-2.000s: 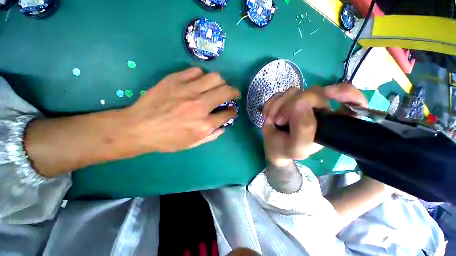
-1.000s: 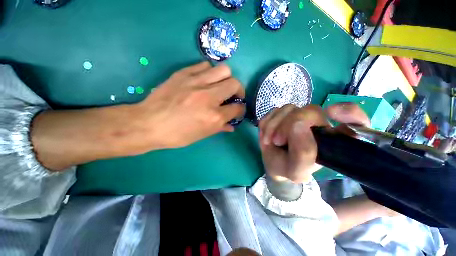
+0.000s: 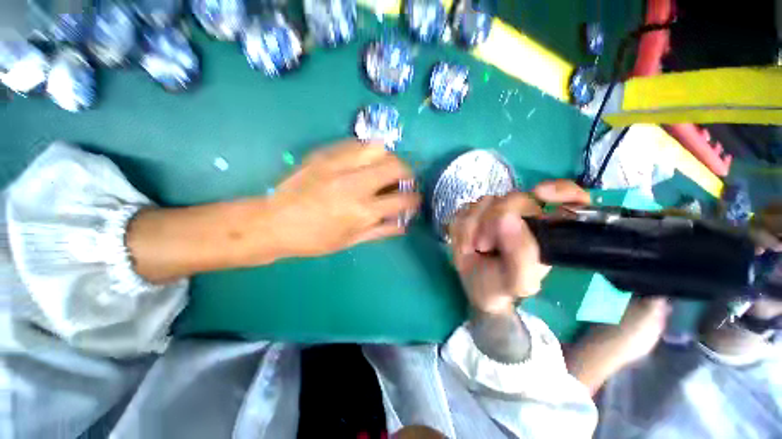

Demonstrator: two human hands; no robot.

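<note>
My left hand [image 3: 343,201] is on the green mat, its fingers around a small round board unit [image 3: 406,199] that they mostly cover. My right hand [image 3: 506,244] grips the electric screwdriver [image 3: 643,253], a thick black cylinder pointing left from the right side. Its tip is hidden by my fingers. The silver round screw tray [image 3: 470,182] lies just beyond my right hand, which overlaps its near edge. Another blue board unit [image 3: 379,125] lies just past my left fingers. The frame is blurred.
Many blue round units [image 3: 274,45] lie along the back and back left. A yellow tape line [image 3: 525,60], a yellow post [image 3: 703,96], a red tray [image 3: 658,34] and black cords stand at back right. A teal box [image 3: 604,300] is right. Another person's arm [image 3: 622,343] shows lower right.
The view has shifted, bringing many more units into sight at the back. My left hand stays around the unit. The screwdriver now lies more level, still in my right hand beside the tray.
</note>
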